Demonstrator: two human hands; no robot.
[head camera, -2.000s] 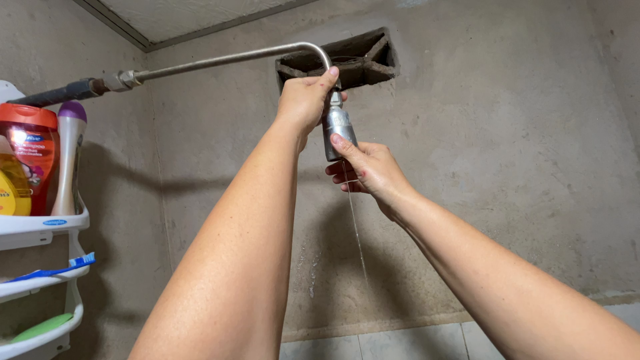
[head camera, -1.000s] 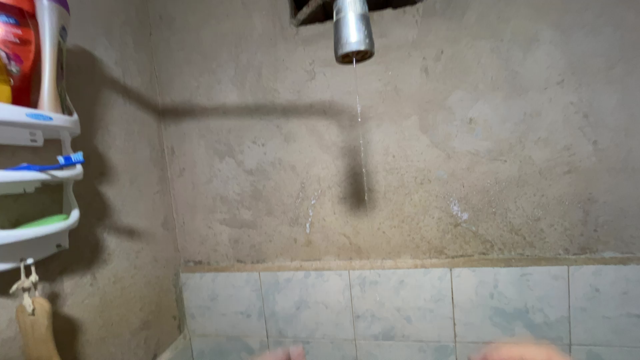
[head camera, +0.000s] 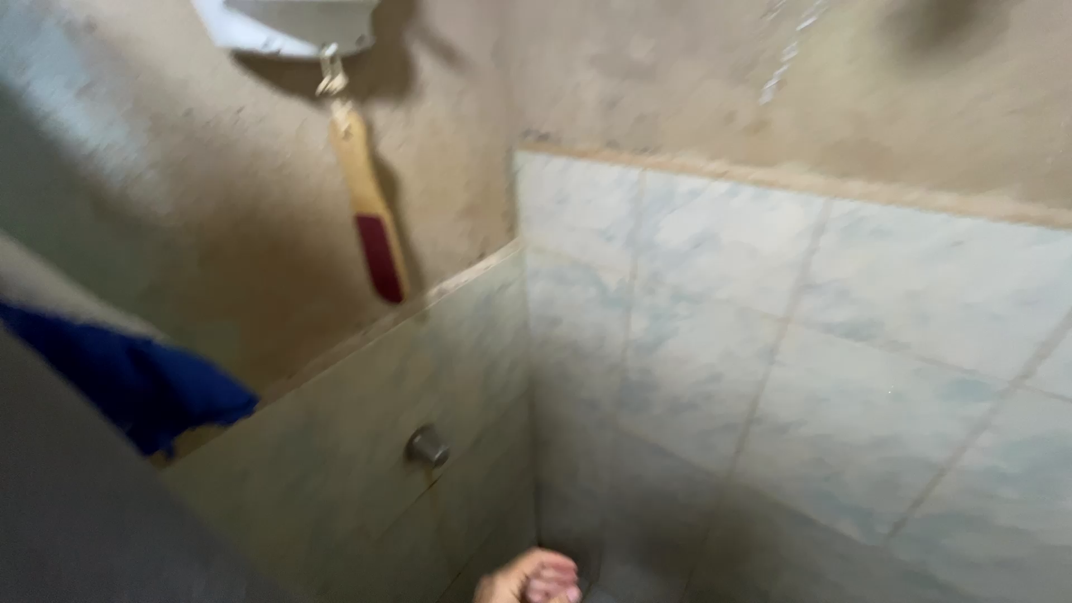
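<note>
One hand, which looks like my left hand (head camera: 532, 576), shows at the bottom edge with its fingers curled; whether anything is inside them cannot be told. Above and to the left of it, a round metal shower valve knob (head camera: 428, 446) sticks out of the tiled left wall, apart from the hand. A wooden foot file (head camera: 377, 226) with a dark red pad hangs by a cord under the white plastic shelf (head camera: 293, 25). My right hand is out of view, as are the metal pipe and the shower head.
Marbled tiles (head camera: 712, 251) cover the lower back wall, topped by a narrow ledge. A blue cloth (head camera: 134, 377) hangs at the left, beside a dark, blurred surface (head camera: 92, 502) in the near left corner.
Both hands have let go of the shower head, which they held two seconds ago. Water dripped from it in the earlier frames. The view has swung down and left.
</note>
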